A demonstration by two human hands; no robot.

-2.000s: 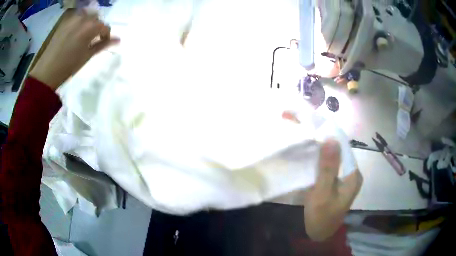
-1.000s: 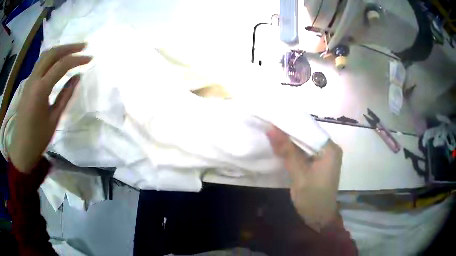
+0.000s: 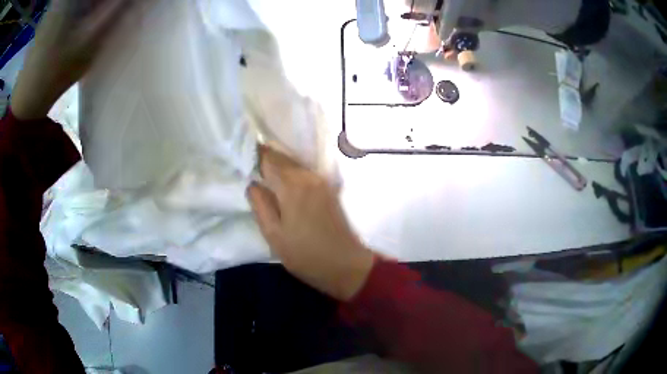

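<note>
A large white cloth garment [image 3: 161,139] lies bunched on the left part of the machine table, with its lower folds at the front edge. My left hand [image 3: 73,51] is at the upper left on the raised part of the cloth; it is blurred and dark, and its fingertips cannot be made out. My right hand [image 3: 307,219] is on the garment's right side, with thumb and fingers pinching a fold. The needle area [image 3: 404,69] of the sewing machine [image 3: 505,18] shows right of the cloth, with no cloth under it.
A black disc [image 3: 447,91] lies right of the needle. Open thread snips [image 3: 556,161] with a pink handle lie further right, below a white label strip [image 3: 569,91]. A dark container [image 3: 651,190] is at the right edge. White cloth [image 3: 592,310] hangs below the table at lower right.
My right hand has moved left with the cloth, away from the machine. My left hand has moved up. The garment has shifted left, uncovering the machine bed and table front. The view has shifted too.
</note>
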